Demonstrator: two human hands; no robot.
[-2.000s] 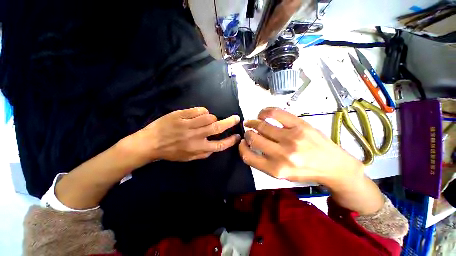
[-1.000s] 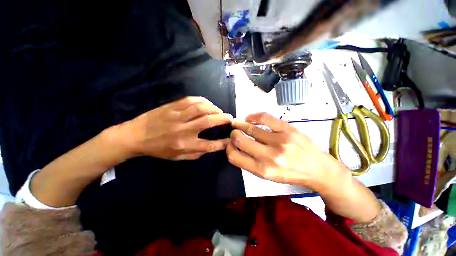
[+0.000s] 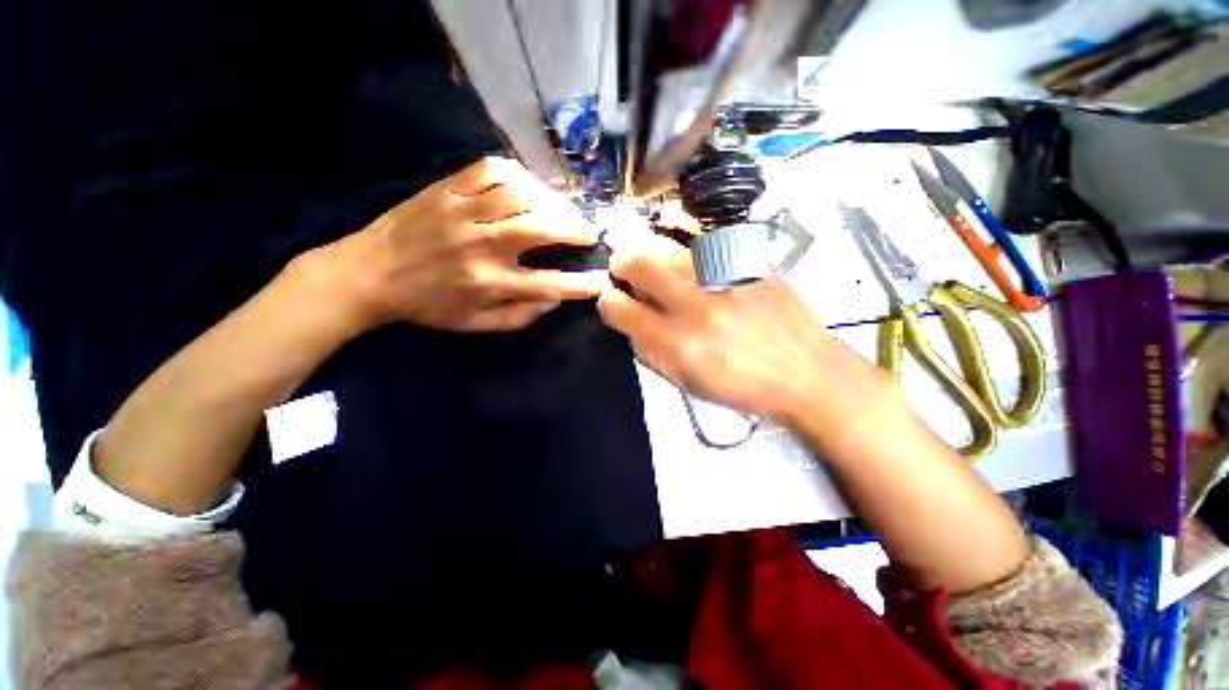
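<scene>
A black garment (image 3: pixel 458 445) covers the left of the table and the lap, with a white label (image 3: pixel 302 427) on it. My left hand (image 3: pixel 472 256) lies on the garment, its fingertips at the garment's right edge just below the needle area. My right hand (image 3: pixel 721 324) meets it there, and the fingers of both hands pinch the edge. The fingertips partly hide the edge and the presser foot area of the sewing machine (image 3: pixel 613 202). A small loop, perhaps of thin tool or thread, shows below my right hand.
Shears with gold-yellow handles (image 3: pixel 964 357) lie right of my right hand. Orange (image 3: pixel 995 256) and blue (image 3: pixel 1004 240) slim tools lie behind them. A grey ribbed knob (image 3: pixel 735 254) is beside the needle area. A purple box (image 3: pixel 1125 398) stands at the table's right, near a black cord (image 3: pixel 1038 169).
Both hands have moved up the garment edge towards the needle, still pinching it. More of the white label shows. The view has shifted, and the machine head appears higher and further left.
</scene>
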